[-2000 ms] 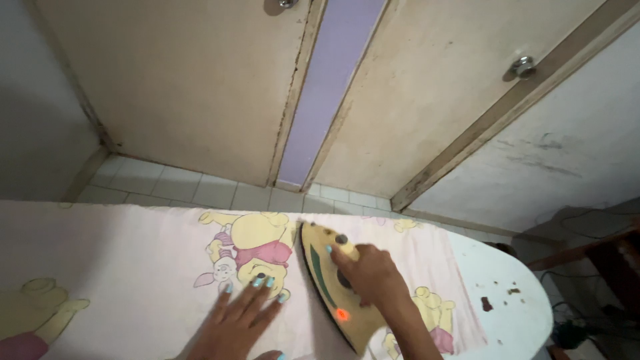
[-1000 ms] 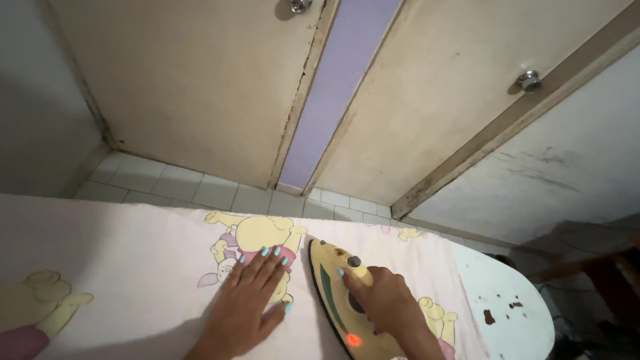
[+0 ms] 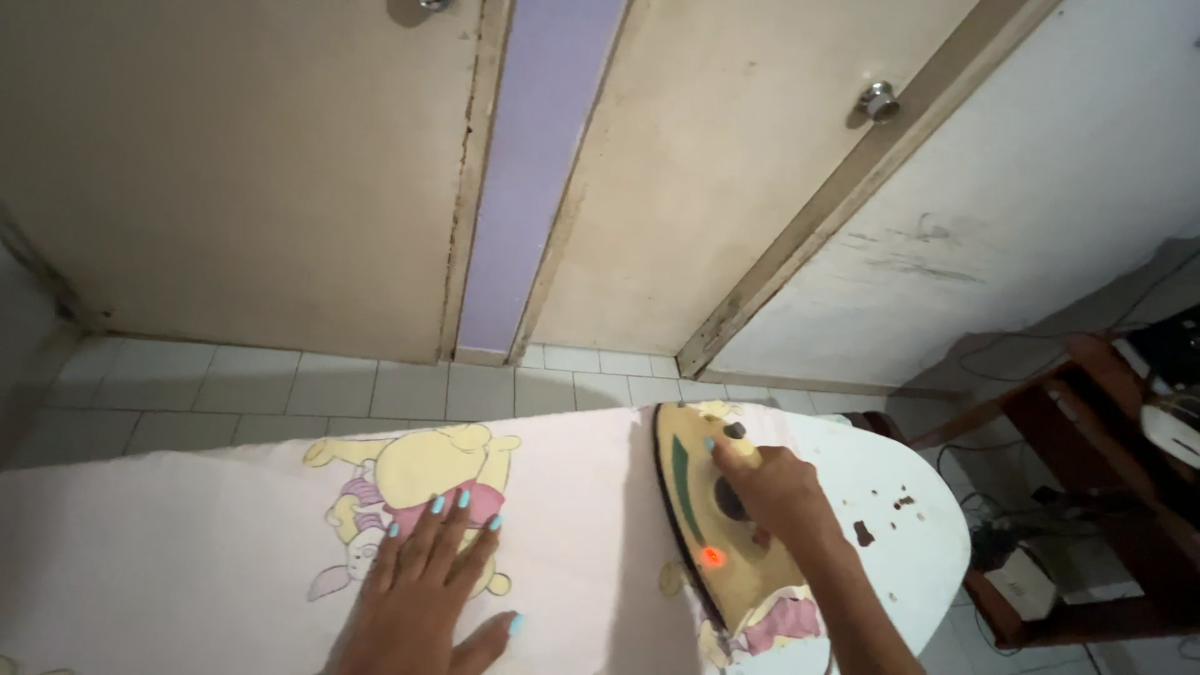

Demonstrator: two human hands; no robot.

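Observation:
A pink cloth with printed cartoon bears and a piglet lies over an ironing board, whose pale rounded end shows at the right with dark worn spots. My left hand rests flat on the cloth, fingers spread over a printed bear. In my right hand is the handle of a yellowish electric iron, its tip toward the board's far edge and its orange light lit. The iron stands on the cloth near its right end. Below the iron's heel the cloth looks bunched.
Two worn doors with round metal knobs stand beyond the board, a purple strip between them. White floor tiles run along their foot. At the right is a brown wooden shelf with cables and a white device.
My right hand has moved the iron rightward along the cloth, away from my left hand. My left hand stays flat on the printed bear. The view has shifted somewhat.

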